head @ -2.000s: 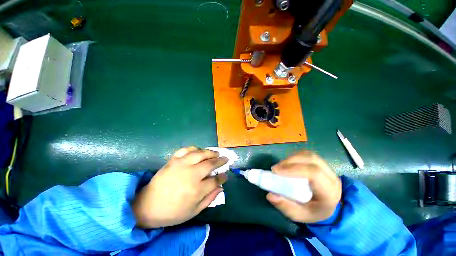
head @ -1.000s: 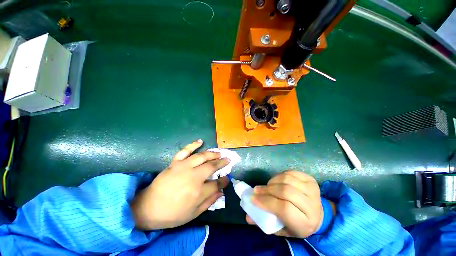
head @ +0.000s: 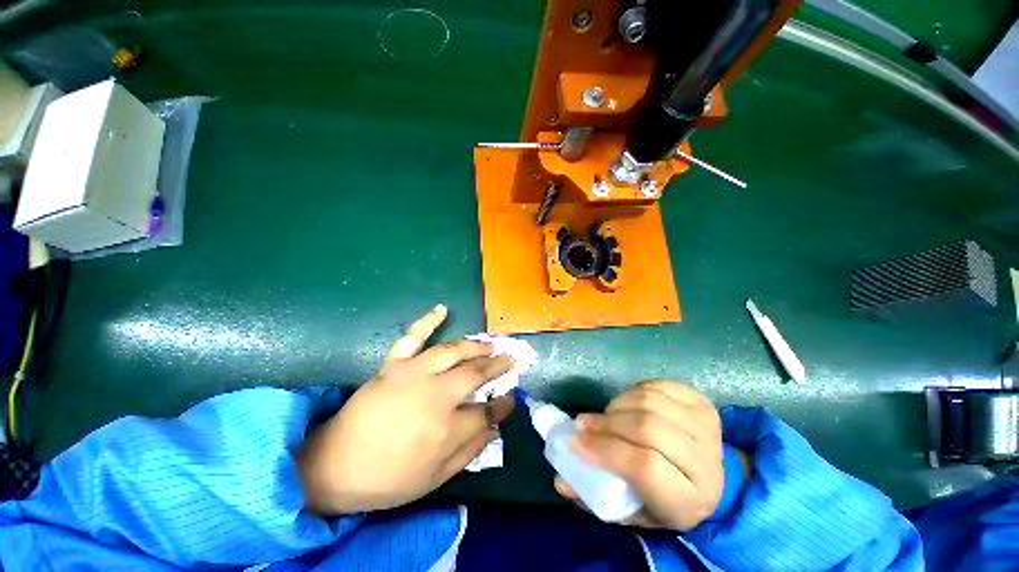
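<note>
My right hand [head: 659,453] is closed around a white squeeze bottle [head: 583,467]. Its blue tip points left and lies close to the fingers of my left hand, over the edge of the white wiping paper [head: 514,355]. My left hand [head: 402,430] lies palm down on the paper, fingers partly spread, pressing it on the green bench. Whether a small part is under the fingers cannot be told. The press fixture [head: 497,268] stands just beyond the hands. Its black notched part seat [head: 586,257] shows on the orange base, with no hand on it.
A pale slim stick [head: 775,341] lies right of the press. A grey perforated block [head: 925,279] and a spool [head: 989,425] are at far right. A white box [head: 89,168] stands on a clear bag at left. Two thin silver rods stick out from the press.
My right hand has swung the bottle down and left, so its tip is nearer my left hand. My left index finger has lifted away from the paper. A small orange-black piece on the bench has shifted left.
</note>
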